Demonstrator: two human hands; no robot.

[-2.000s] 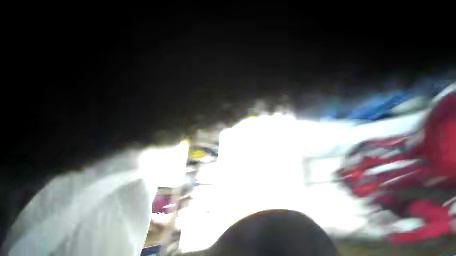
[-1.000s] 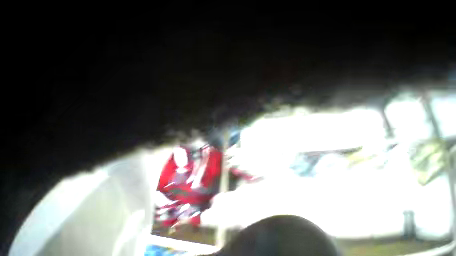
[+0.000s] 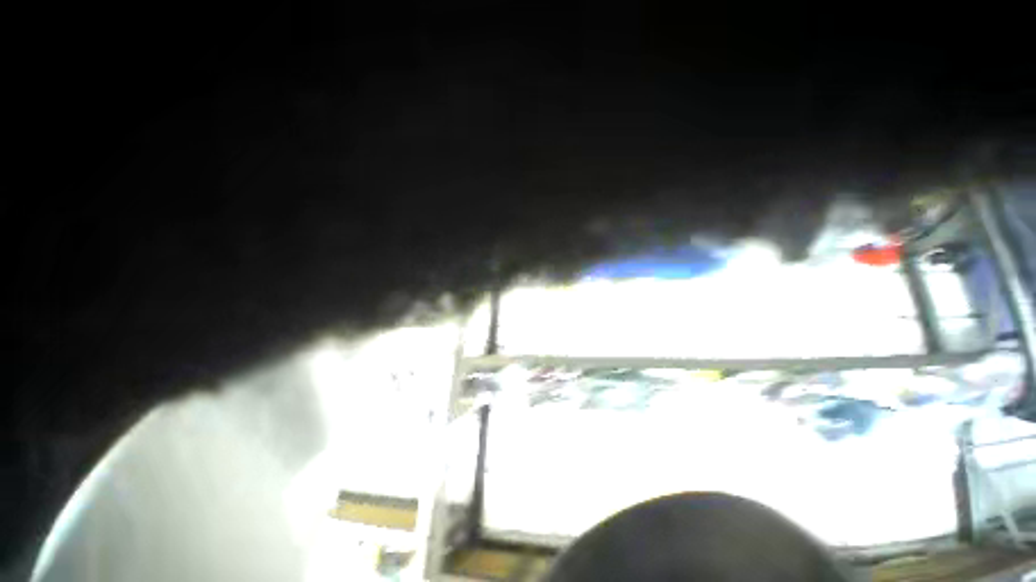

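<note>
A storage rack (image 3: 727, 363) with thin posts and rails stands in front of me. Crumpled cloth or bundles (image 3: 841, 414) in mixed pale, blue and dark tones lie in a row below its upper rail, blurred and washed out. A dark fuzzy mass (image 3: 454, 148) covers the top of the view; I cannot tell whether it is cap, strap or hand. A white sleeve (image 3: 193, 489) curves at the lower left. Neither my left hand nor my right hand can be made out.
A dark rounded shape (image 3: 693, 540) stands at the bottom edge. Something blue (image 3: 659, 266) and something red (image 3: 877, 252) show above the rack. Brown strips (image 3: 377, 509) lie low at the left. A pale frame (image 3: 1005, 472) stands at the right. Glare hides much.
The view has swung to the right. The red and white cloth seen earlier has left the picture, and the rack now spans the middle. The dark mass still covers the top.
</note>
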